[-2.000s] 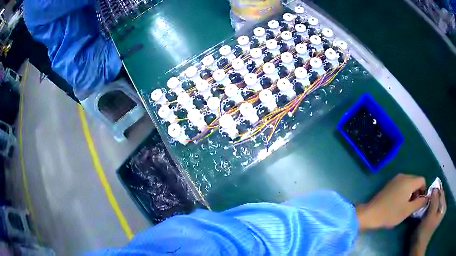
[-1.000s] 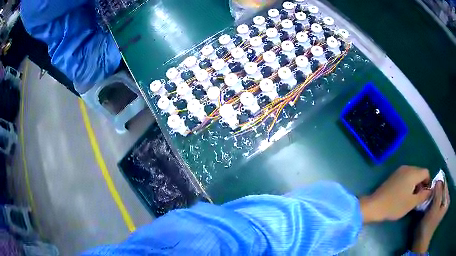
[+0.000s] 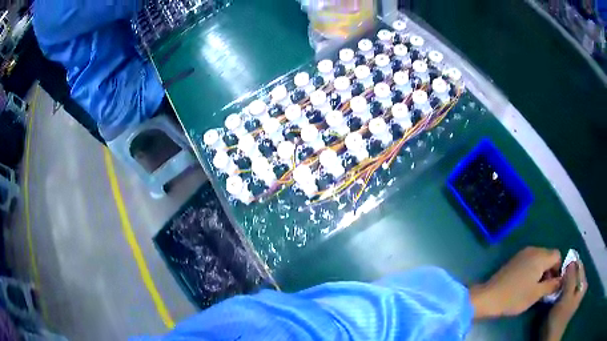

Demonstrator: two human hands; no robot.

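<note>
My left hand [image 3: 518, 281], bare below a blue sleeve, is at the lower right with its fingers closed at a small white piece [image 3: 570, 258]. My right hand [image 3: 566, 297] meets it from the right and grips the same piece. The fingers hide most of the piece, and its exact form cannot be told. A blue bin [image 3: 490, 191] holding small black parts lies just above the hands. A clear blister tray [image 3: 286, 230] farther left holds rows of white-topped units [image 3: 328, 162] with yellow, orange and purple wires along its near edge.
A round pale yellowish tub in clear plastic [image 3: 343, 20] stands behind the tray. The bench's white raised edge [image 3: 526, 136] curves along the right. At left are a person in a blue smock [image 3: 100, 66], a pale stool [image 3: 152, 150] and a dark crate with crumpled film [image 3: 209, 246].
The view has shifted slightly, so bench items and hands sit lower in the picture than a second ago. Both hands stay together at the white piece.
</note>
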